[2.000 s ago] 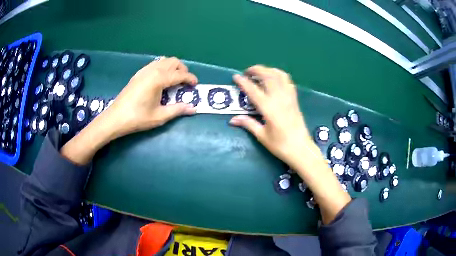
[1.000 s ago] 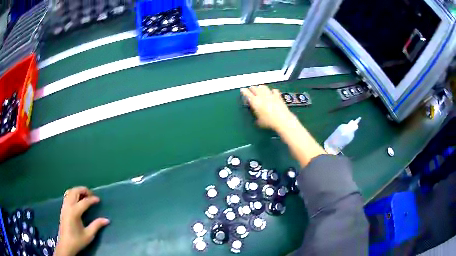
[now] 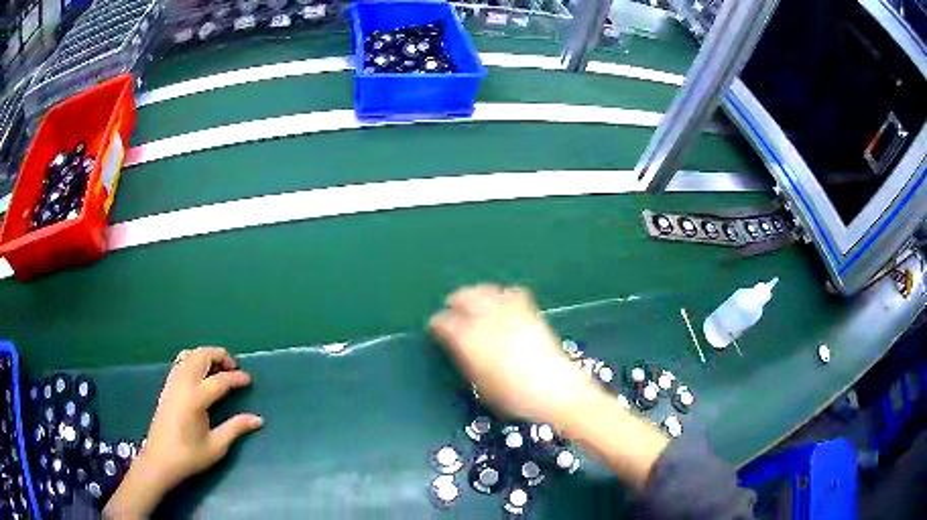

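My left hand (image 3: 203, 411) rests over the bench at the lower left, fingers apart, nothing in it. My right hand (image 3: 503, 350) is blurred above the bench in the middle; its fingers point left and whether it holds anything cannot be told. Black speaker units with silver-white centres (image 3: 513, 440) lie loose below and right of my right hand, partly hidden by it and the forearm. More speaker units (image 3: 69, 432) lie heaped left of my left hand. A filled fixture strip (image 3: 712, 230) lies at the right, its far end by the machine.
A blue bin (image 3: 415, 96) and a red bin (image 3: 71, 183) with black parts stand across the bench. A blue bin edge (image 3: 18, 437) shows at far left. A translucent bottle (image 3: 739, 313), thin stick (image 3: 692, 335) and small disc (image 3: 823, 353) lie right, near the machine frame (image 3: 803, 203).
My right hand has let go of the strip and moved back left and nearer. The strip now lies against the dark strip by the machine. The view has shifted left; my left hand stays open.
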